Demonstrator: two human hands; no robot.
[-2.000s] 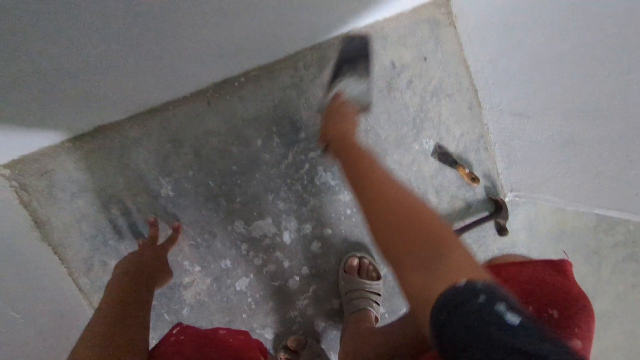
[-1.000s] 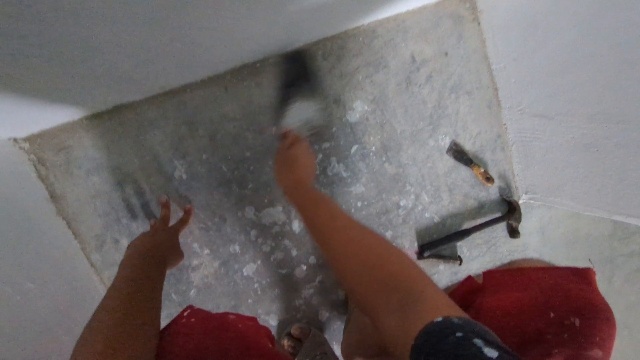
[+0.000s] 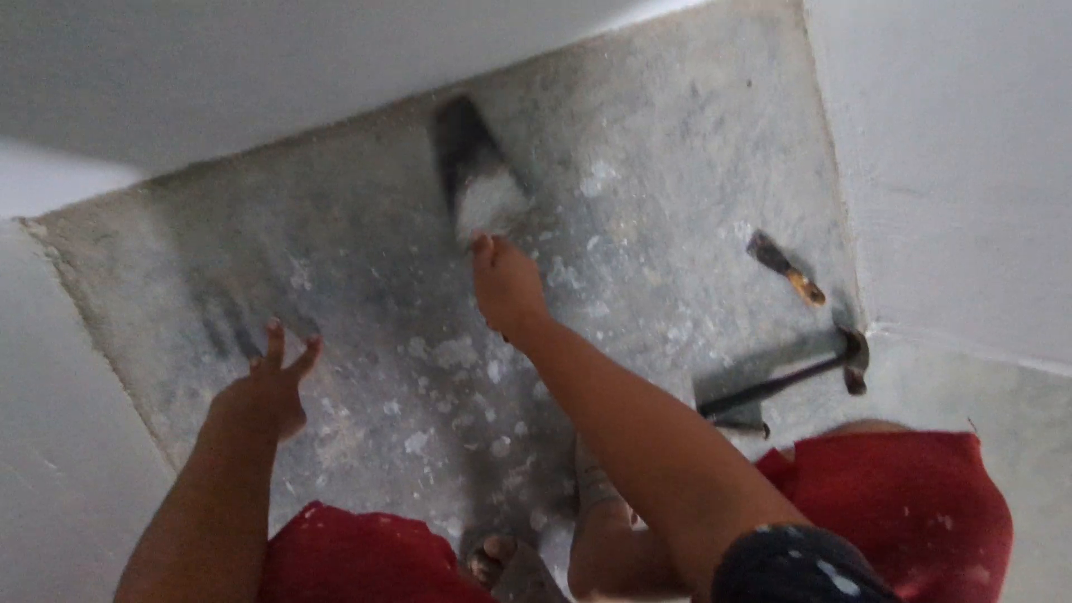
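Observation:
My right hand (image 3: pixel 508 289) is closed around the near end of a blurred flat tool (image 3: pixel 490 197), perhaps a hand saw or a scraper; a dark shape, possibly its shadow, stretches beyond it toward the wall. The handle is hidden in my fingers. Over the floor at the left, my left hand (image 3: pixel 270 377) holds nothing, with two fingers spread. A putty knife (image 3: pixel 787 268) with a yellowish handle lies on the floor to the right. Nearer to me, a claw hammer (image 3: pixel 783 381) with a dark handle lies by the right wall's corner.
The speckled concrete floor (image 3: pixel 670 226) is bounded by a pale wall (image 3: pixel 276 67) ahead, another wall (image 3: pixel 955 151) at the right and one at the left. A small dark object (image 3: pixel 745 428) lies beside the hammer handle. My sandalled feet are below my arms.
My right hand has swept left across the floor with the blurred tool, from the upper middle to nearer my left hand. My left hand keeps its spread-finger pose.

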